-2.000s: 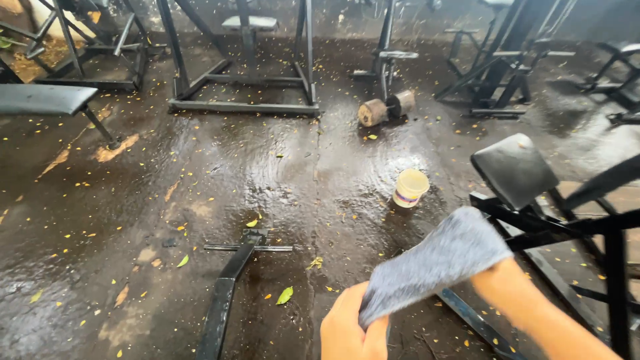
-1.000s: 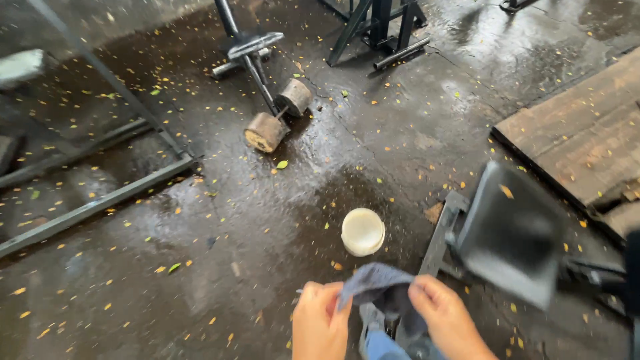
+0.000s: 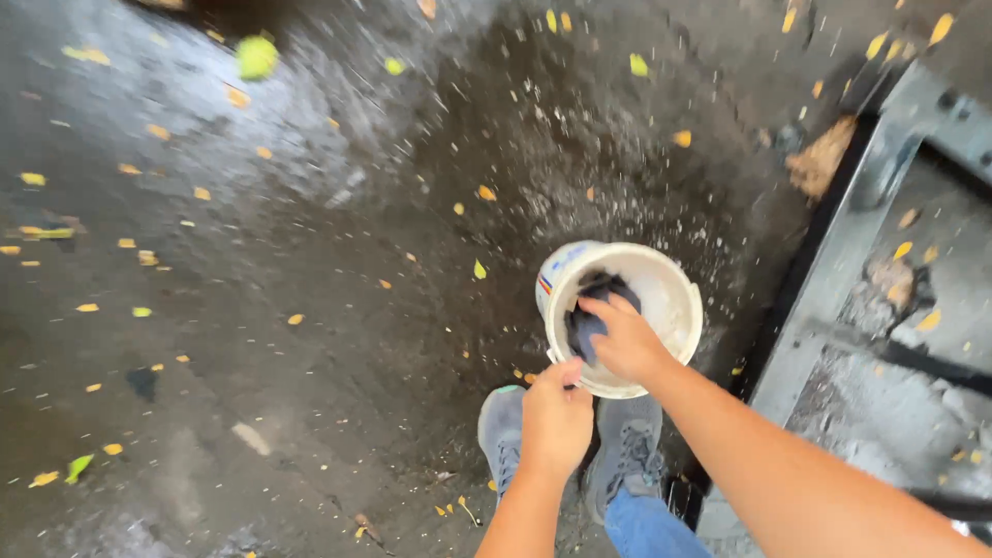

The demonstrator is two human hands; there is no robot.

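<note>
A white plastic bucket with coloured marks on its side stands tilted in view on the wet floor, just in front of my shoes. Inside its mouth is a dark grey-blue cloth, bunched up. My right hand reaches into the bucket with its fingers on the cloth. At the near left part of the rim is my left hand, its fingers curled at the edge; whether they grip the rim or a bit of cloth is hidden.
Grey sneakers and a blue jeans leg are directly below the bucket. A metal frame lies along the right side. Small yellow and green leaves are scattered over the wet, dark floor.
The cloth, held between both hands above the floor a second ago, is now inside the bucket with my right hand. My left hand has come to the rim. The view has tilted down sharply.
</note>
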